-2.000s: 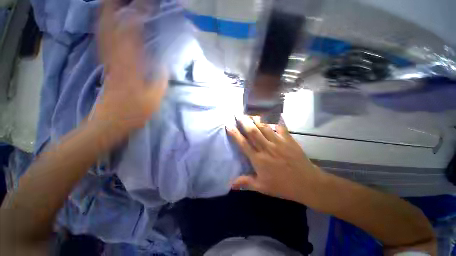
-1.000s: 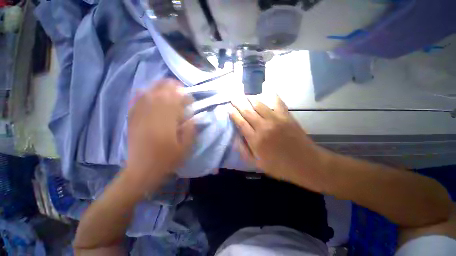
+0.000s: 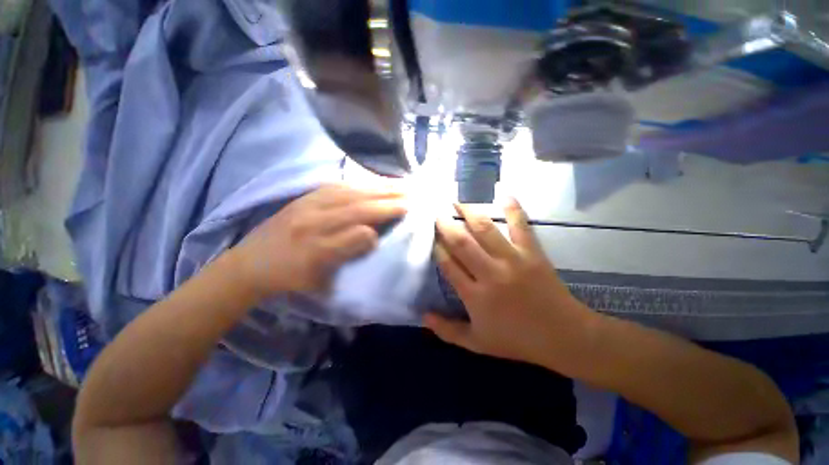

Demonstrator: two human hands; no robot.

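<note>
A light blue-grey garment (image 3: 227, 136) lies in a large soft heap left of the needle and reaches under both hands. My left hand (image 3: 318, 238) rests on the cloth left of the needle, fingers bent and pointing right, pinching the cloth near the bright light. My right hand (image 3: 509, 295) lies flat on the cloth's right edge with its fingers spread, just below the cylindrical fitting (image 3: 478, 171). The presser foot and needle area (image 3: 423, 150) is washed out by glare. A glossy curved part (image 3: 350, 91) partly covers it.
The white machine head (image 3: 482, 68) with a blue stripe is above. A pale cloth scrap (image 3: 604, 184) lies right of the fitting, and a purple strip (image 3: 745, 132) hangs at right. A thin rod (image 3: 664, 229) crosses the bed. A measuring scale (image 3: 673, 298) runs along the front edge.
My left hand has come down and right, to the cloth beside the needle. My right hand stays near the fitting. The view has shifted, showing the needle area less covered than two seconds ago.
</note>
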